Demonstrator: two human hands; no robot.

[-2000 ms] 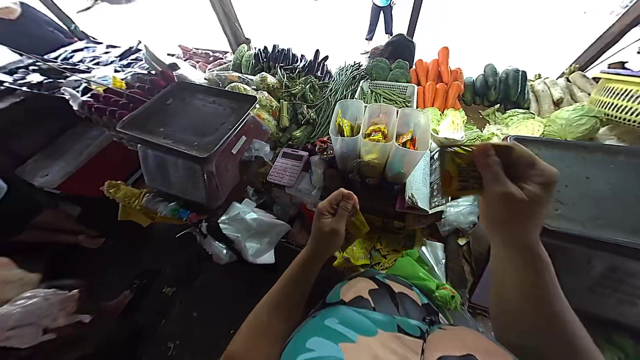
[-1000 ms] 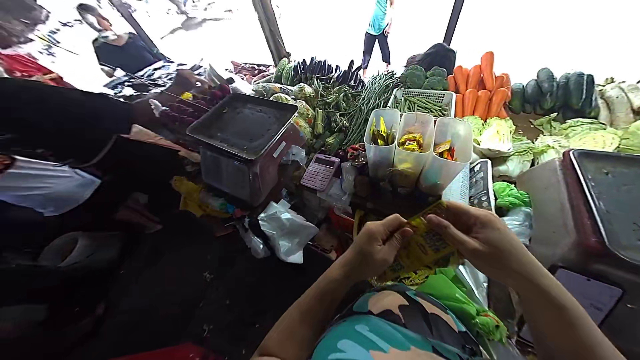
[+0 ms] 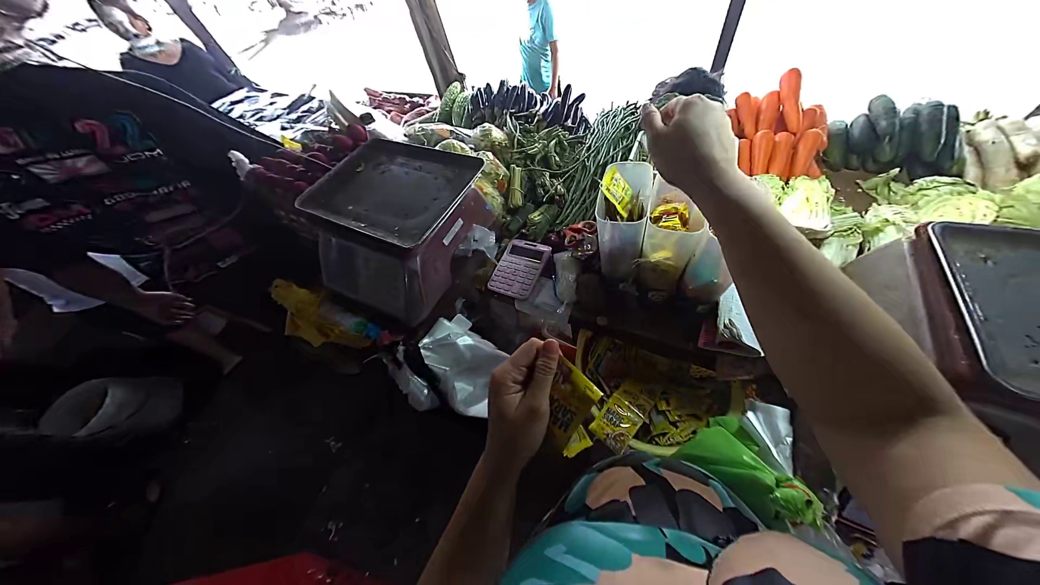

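My left hand [image 3: 524, 394] is closed on a strip of yellow seasoning sachets [image 3: 573, 398] that hangs over a pile of more yellow sachets [image 3: 678, 410] near my lap. Stretched forward, my right hand [image 3: 691, 138] is above the clear plastic containers; its fingers are curled, and whether it holds anything cannot be seen. The left container [image 3: 621, 244] has a yellow sachet standing in it. Yellow and red packets fill the middle container [image 3: 668, 252]. My right forearm partly covers the right container [image 3: 708, 272]. A pink calculator [image 3: 520, 268] lies left of the containers.
A weighing scale [image 3: 394, 195] stands left, another scale [image 3: 991, 301] right. Behind are eggplants [image 3: 528, 106], long beans [image 3: 605, 154], carrots [image 3: 780, 122], cucumbers [image 3: 886, 134] and cabbages [image 3: 934, 203]. A white plastic bag [image 3: 463, 361] and green bag [image 3: 735, 459] lie near me. People are at left and beyond the stall.
My hands, together at the sachets a second ago, are now apart. The right has moved forward above the containers; the left stays low with the strip. A yellow sachet now stands higher in the left container.
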